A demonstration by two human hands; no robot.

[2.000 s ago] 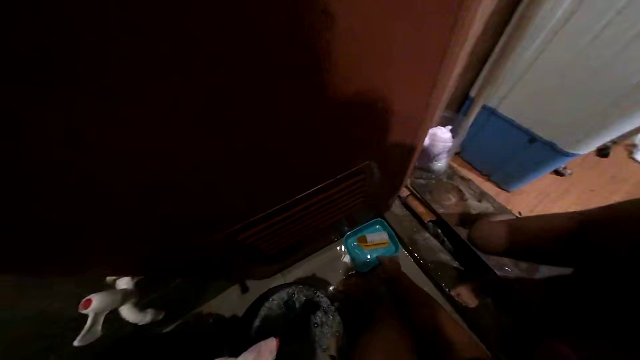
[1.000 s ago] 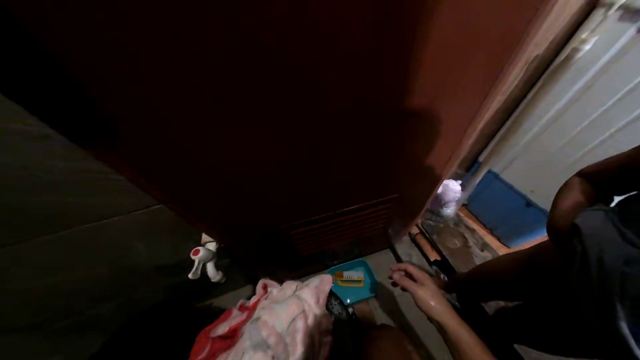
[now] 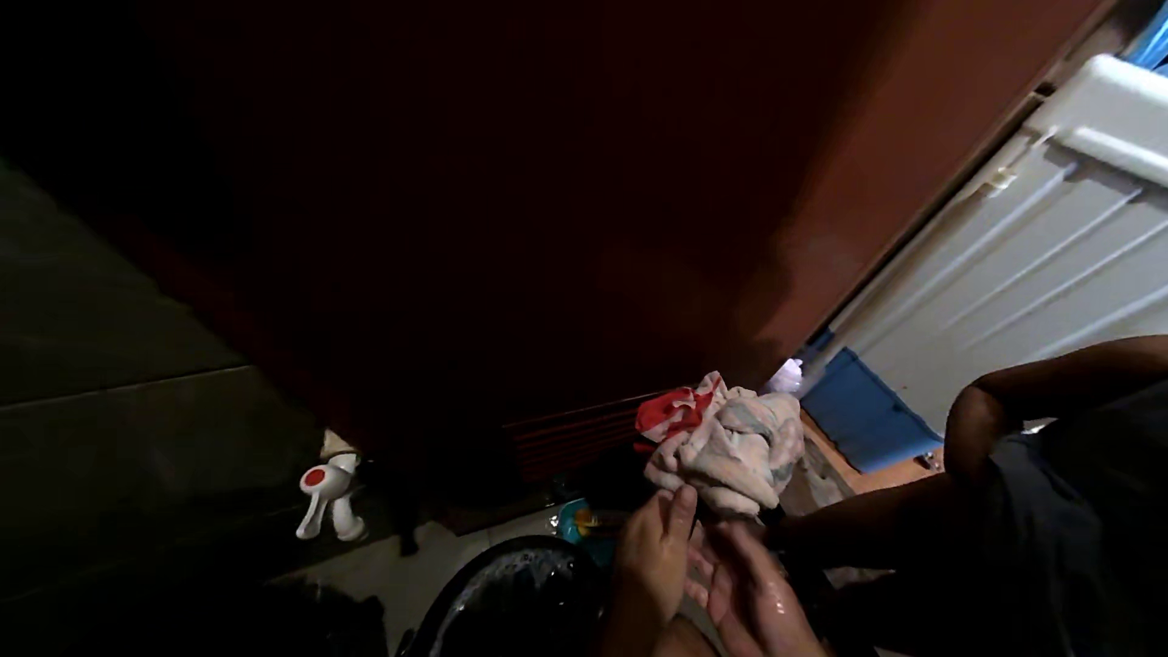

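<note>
A bundled pink-white cloth with a red part (image 3: 730,447) lies just beyond my fingertips, low and right of centre. My left hand (image 3: 652,557) is beside it with thumb and fingers near the cloth's lower edge; whether it touches or grips the cloth cannot be told. My right hand (image 3: 753,593) is wet, palm partly turned up, with fingers spread below the cloth. Left of my hands stands a dark bucket (image 3: 520,593) with suds or water inside. A teal plastic tray (image 3: 575,520) with a yellow item is partly hidden behind my left hand.
A white tap with a red mark (image 3: 328,493) sticks out at the lower left. The reddish-brown door (image 3: 566,228) fills the middle. On the right are a blue container (image 3: 867,411), a white ribbed panel (image 3: 1077,237), and a person's bent arm (image 3: 1049,383) and dark clothing.
The cloth, at the lower middle a second ago, is now farther right, above my hands. Both hands are now close together, and the cloth and my left hand cover part of the teal tray's area.
</note>
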